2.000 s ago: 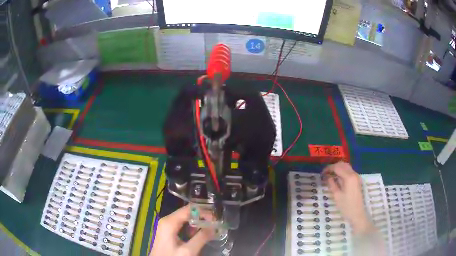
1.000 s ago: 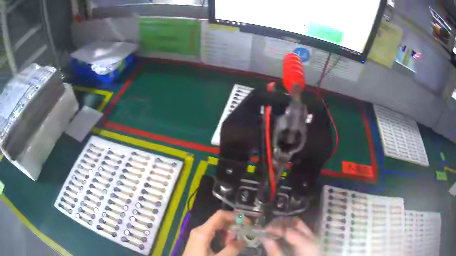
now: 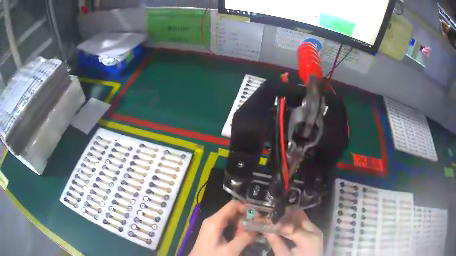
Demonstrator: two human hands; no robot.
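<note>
The black test fixture (image 3: pixel 295 120) stands in front of me with its red toggle clamp handle (image 3: pixel 310 62) upright. Its small clear nest (image 3: pixel 260 226), with a green spot, is at the front. My left hand (image 3: pixel 227 231) has its fingertips at the left side of the nest. My right hand (image 3: pixel 295 235) has its fingertips at the right side. Both hands are bare and close together. The fingers hide what lies between them, so I cannot tell whether either holds a flex circuit.
A parts tray (image 3: pixel 127 185) lies left. Two overlapping trays (image 3: pixel 372 220) lie right, one behind the fixture (image 3: pixel 245 95), another far right (image 3: pixel 410 128). Stacked trays (image 3: pixel 42 115) and a blue bin (image 3: pixel 112 62) are at left. A monitor (image 3: pixel 310 20) stands behind.
My right hand has come from the right tray to the front of the fixture beside my left hand. The view has shifted, so the fixture sits further right. The clamp handle stays upright.
</note>
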